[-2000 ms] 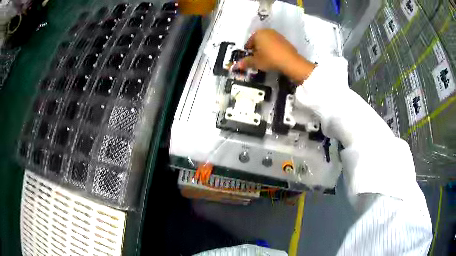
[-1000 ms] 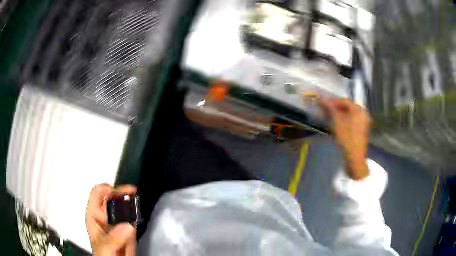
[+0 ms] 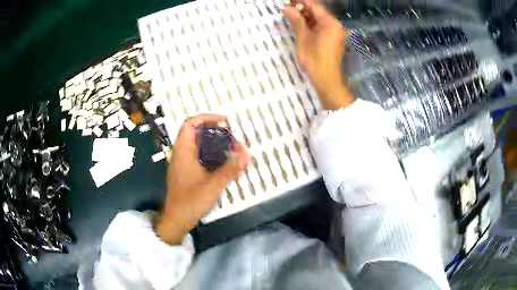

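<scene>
My left hand (image 3: pixel 195 170) holds a black watch case (image 3: pixel 213 148) by its edges in the fingertips, over the lower left part of a large white tray (image 3: pixel 198 85). The tray carries rows of thin brown-gold slivers. My right hand (image 3: pixel 318 48) is at the tray's upper right corner, its fingertips near the top edge of the picture. The fingers are bent together and blurred, and I cannot tell whether they hold a sliver.
A loose pile of cream pads (image 3: pixel 99 96) lies left of the tray, with white cards (image 3: pixel 111 160) below it. A heap of shiny metallic components (image 3: pixel 35 181) is at far left. A clear blister tray (image 3: pixel 414 85) and the press machine (image 3: pixel 490 136) are at right.
The view has swung left from the press machine to the white tray. My right hand has gone from the machine's front buttons to the tray's corner. My left hand still holds the watch case.
</scene>
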